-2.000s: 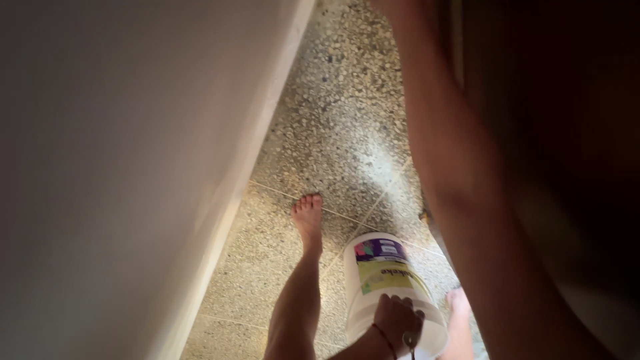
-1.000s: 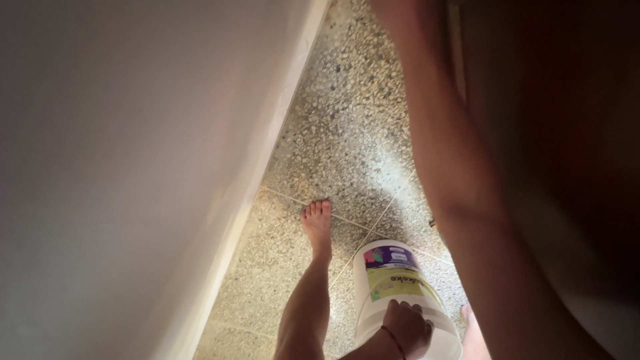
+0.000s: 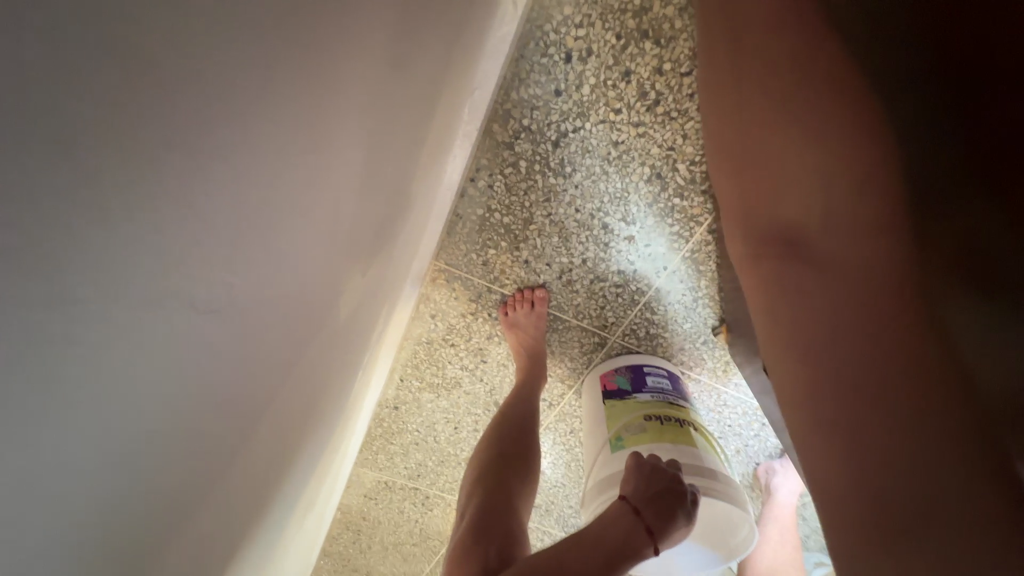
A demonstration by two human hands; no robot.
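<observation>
My left hand (image 3: 658,498), with a thin red bracelet at the wrist, is closed around the thin bail handle of a white plastic bucket (image 3: 594,432) at the lower middle. A purple and yellow-green label with writing covers the bucket's side, and the open mouth faces the bottom of the view. My right arm (image 3: 808,240) runs up the right side, large and close to the camera. Its hand is out of view beyond the top edge. The bucket's contents, if any, cannot be made out.
A pale wall or panel (image 3: 200,240) fills the left side, its edge slanting down to the floor. Speckled terrazzo tiles (image 3: 584,160) lie below. My bare foot (image 3: 525,320) stands left of the bucket, and another foot (image 3: 780,478) shows at its right. The far right is dark.
My right forearm has shifted to the right at the top of the view, and its narrower far end has left the picture. My left hand keeps its hold on the bucket's handle.
</observation>
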